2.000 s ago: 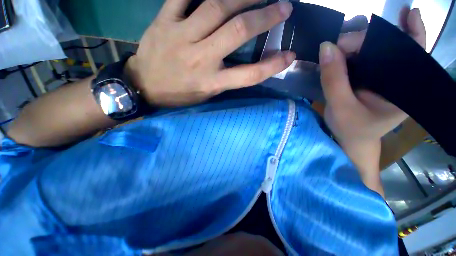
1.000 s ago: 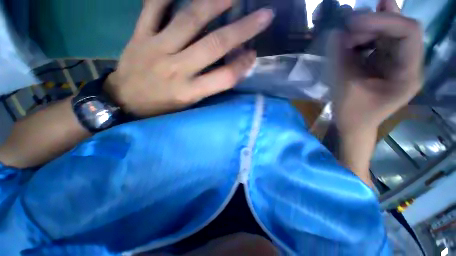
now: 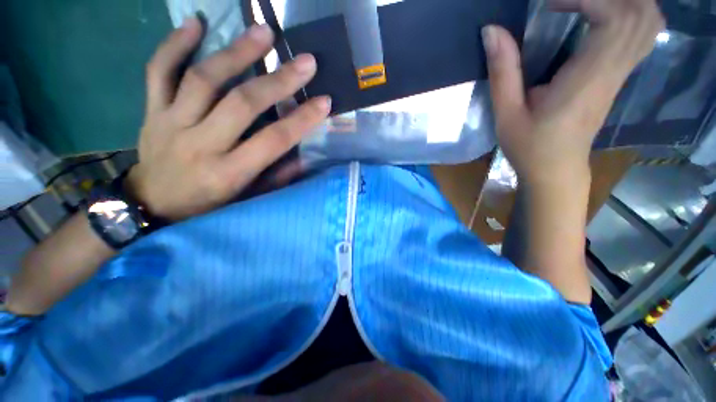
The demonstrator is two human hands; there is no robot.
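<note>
A display panel with a black band (image 3: 428,55) lies in front of me at the top of the view, cut off by the edge. A grey flex strip ending in an orange connector (image 3: 371,76) lies across the band. My left hand (image 3: 208,129) has spread fingertips on the panel's left end; its thumb is mostly hidden, so a grip cannot be confirmed. My right hand (image 3: 561,94) holds the panel's right end, thumb on the black band and fingers behind. A translucent bag (image 3: 400,137) shows under the panel's near edge.
The green mat (image 3: 78,78) is at the upper left, with whitish bagging (image 3: 17,165) at the far left. More clear bagging (image 3: 655,114) is at the right. A brown cardboard box (image 3: 459,184) and metal shelving (image 3: 655,228) are below the bench edge.
The loose black sheet held by my right hand two seconds ago is gone from view. My right hand has opened from a blurred curl onto the panel's end. My left hand has shifted left.
</note>
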